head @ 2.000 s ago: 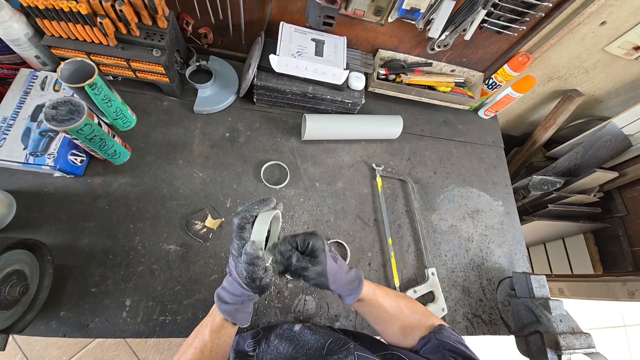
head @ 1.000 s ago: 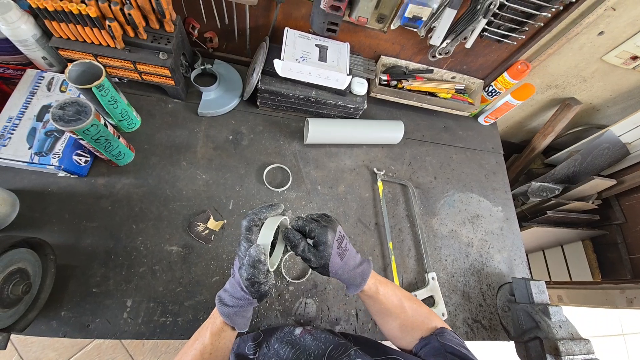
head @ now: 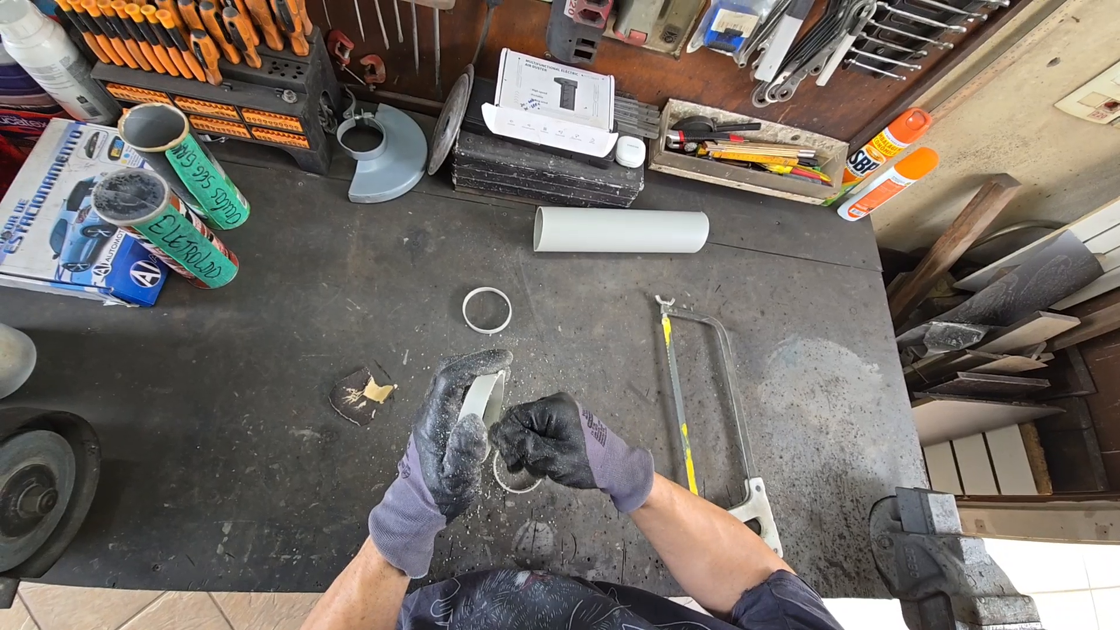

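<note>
My left hand, in a grey and black work glove, holds a short white plastic pipe ring tilted on its edge. My gloved right hand has its fingers curled at the ring's right edge; whether something small is pinched in them cannot be told. Beneath the right hand lies another thin ring, partly hidden. A third thin ring rests flat beyond the hands. Farther back a white plastic pipe lies on its side. To the right is a hacksaw with a yellow-marked blade. Pale shavings dot the bench.
A torn dark scrap lies left of the hands. A bench grinder wheel stands at the left edge, a bench vise at the lower right. Along the back are a grinder guard, a stack with a box, and a wooden tool tray.
The right hand's fingers have shifted from inside the held ring's opening to its near right edge. The left hand has kept hold of the ring, which is now turned more edge-on.
</note>
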